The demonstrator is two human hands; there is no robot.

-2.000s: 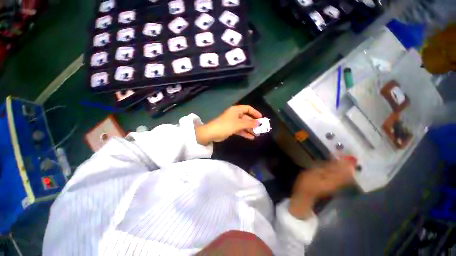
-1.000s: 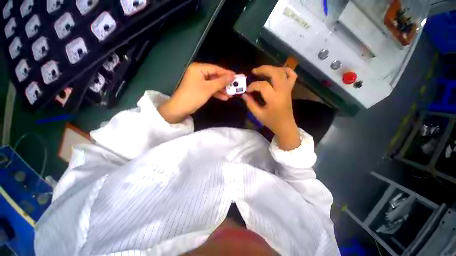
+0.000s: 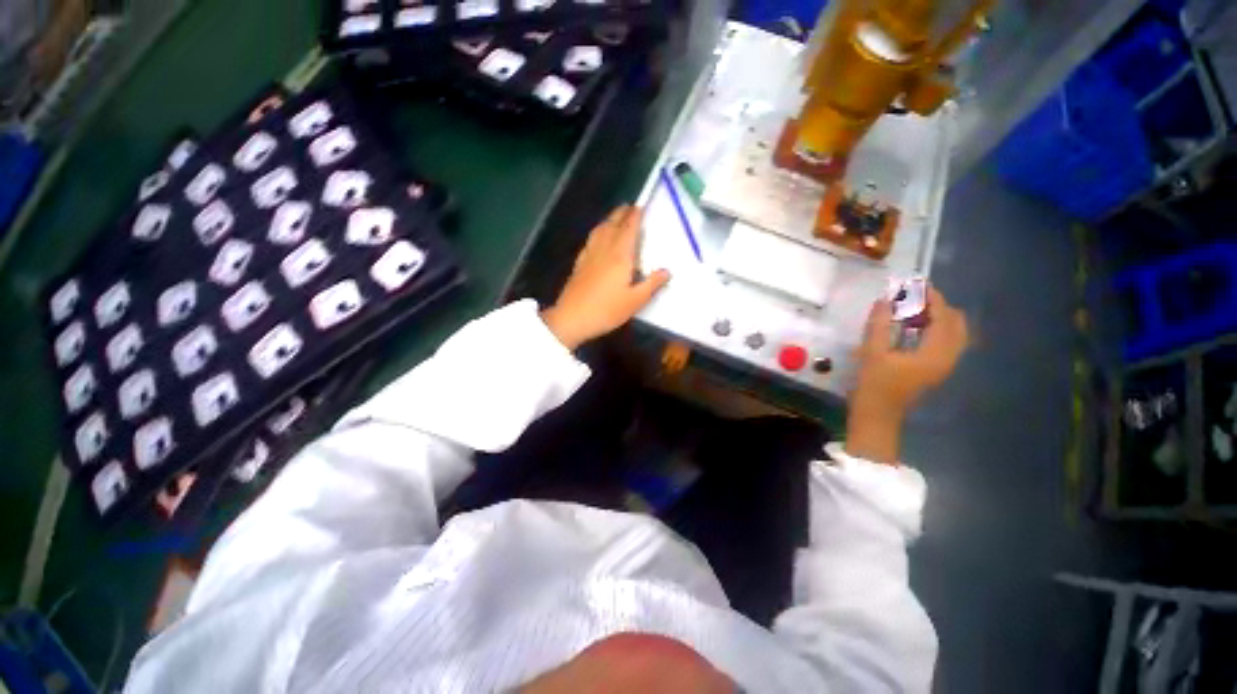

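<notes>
A white housing (image 3: 908, 297) with a dark hole is held in the fingertips of my right hand (image 3: 912, 355), over the right front edge of the white press machine base (image 3: 848, 307). My left hand (image 3: 609, 281) is at the base's left front edge, fingers apart, with no part seen in it. The second fixture (image 3: 857, 221), orange-brown with dark parts on top, stands behind the pale block (image 3: 777, 264). The gold-yellow press head (image 3: 861, 82) is above the first nest fixture (image 3: 809, 152) and partly hides it.
A black parts tray (image 3: 258, 292) with rows of white housings lies stacked at left, with more trays (image 3: 468, 30) behind. A blue stick (image 3: 682, 214) and a green item (image 3: 689, 178) lie on the base. The red button (image 3: 792, 358) is in front. Blue bins (image 3: 1072, 149) and racks stand right.
The housing has moved right, from between both hands into my right hand alone. My left hand has let go and moved to the base's left edge. The view has shifted towards the press.
</notes>
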